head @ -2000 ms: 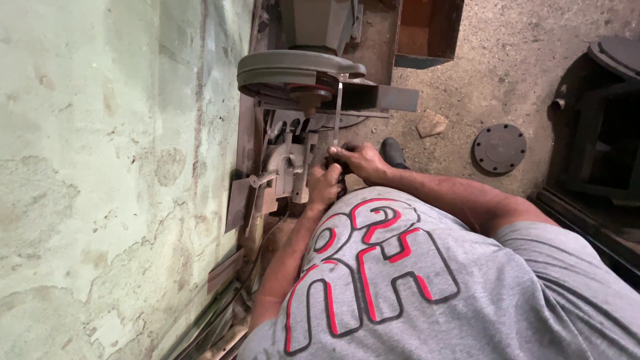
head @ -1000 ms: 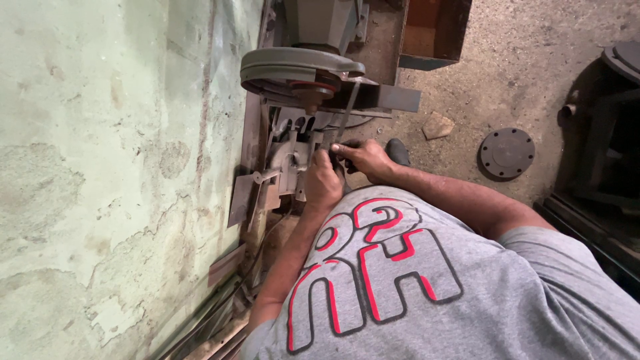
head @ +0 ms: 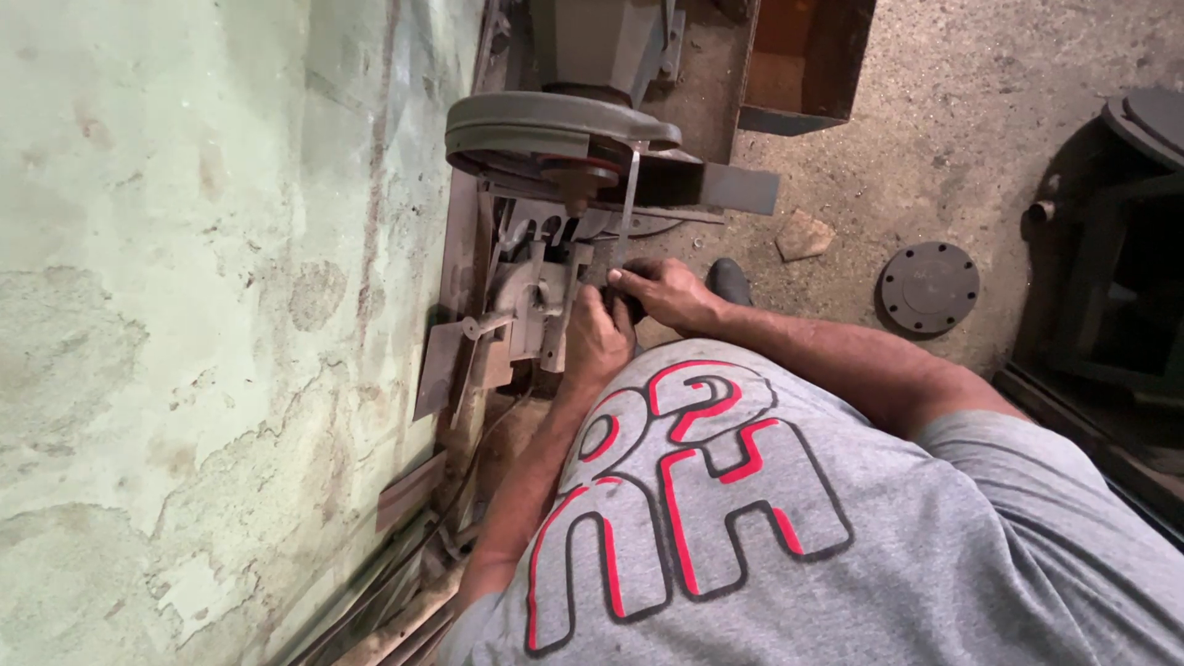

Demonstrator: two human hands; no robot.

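Observation:
A narrow metal strip (head: 629,203) runs from my hands up to the front of a grinding machine's round guard (head: 555,116). My left hand (head: 597,335) and my right hand (head: 668,294) are close together around the strip's lower end, in front of my belly. The fingers of both are bent around it, and the dark part between them is largely hidden. Under the guard a rusty spindle end (head: 578,180) shows. The strip's far tip is at the guard's right-hand opening, beside a flat metal plate (head: 740,189).
A stained plaster wall (head: 203,324) rises at the left. Metal scrap and a clamp-like fixture (head: 527,296) lie below the grinder. On the floor are a drilled round flange (head: 930,288), a stone-like piece (head: 804,235) and my shoe (head: 729,281). An open metal box (head: 795,120) stands at the top.
The strip's angle has shifted slightly at the grinder, and my hands have moved a little with it. It stays held in both hands.

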